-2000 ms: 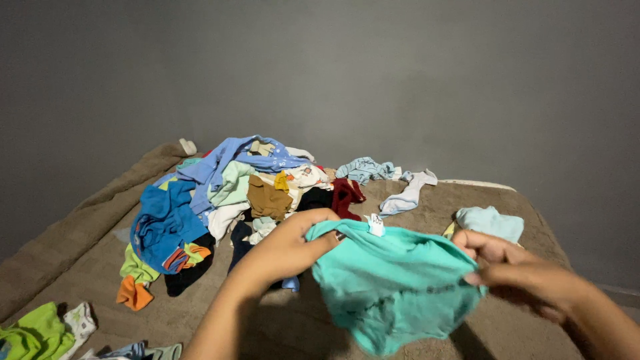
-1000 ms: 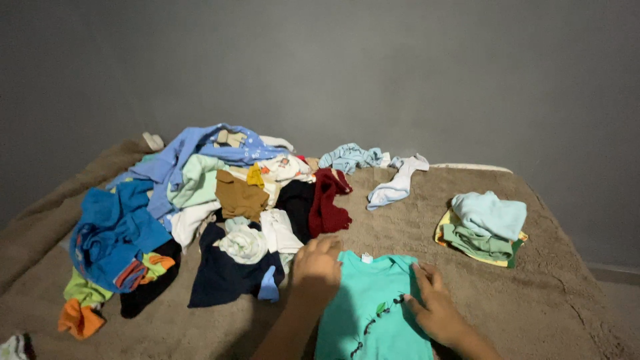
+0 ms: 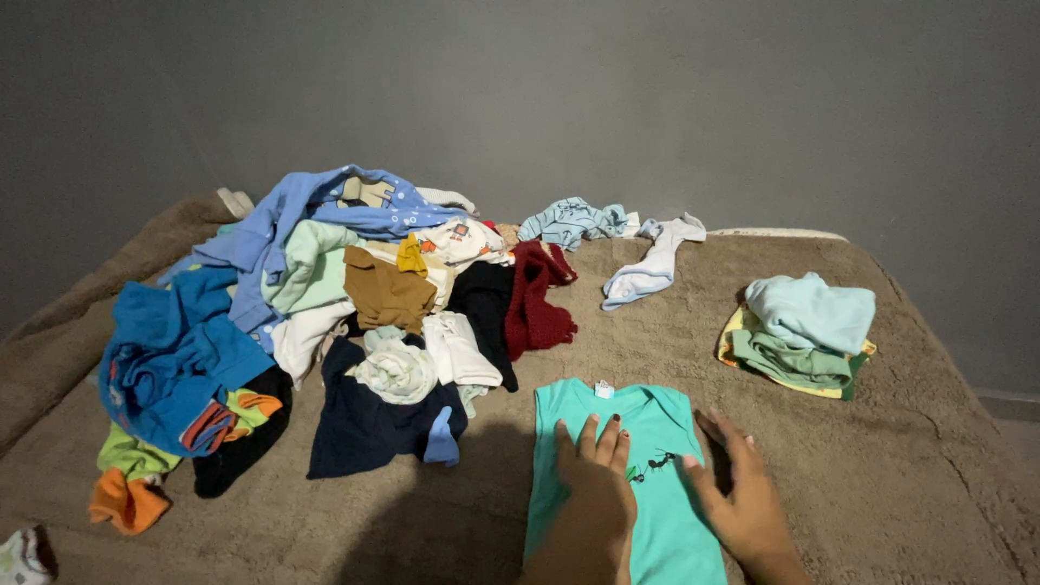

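A sleeveless turquoise baby garment [image 3: 642, 406] with printed ants lies spread on the brown blanket, its neckline toward the wall. My left hand [image 3: 597, 479] rests on its chest with the fingers apart. At its right edge is my right hand [image 3: 735, 487], thumb on the cloth and fingers beside it, also spread. Neither hand grips anything. The lower end of the garment runs out of view at the bottom.
Left of the hands lies a loose heap of small clothes, with a navy garment [image 3: 349, 422] nearest. A white and blue garment [image 3: 650, 264] lies farther back. At right sits a small stack topped by a light blue cloth [image 3: 812, 313]. A grey wall stands behind.
The turquoise garment was held up bunched between both hands two seconds ago; it now lies flat on the blanket. My left hand has moved from beside its left shoulder onto its chest.
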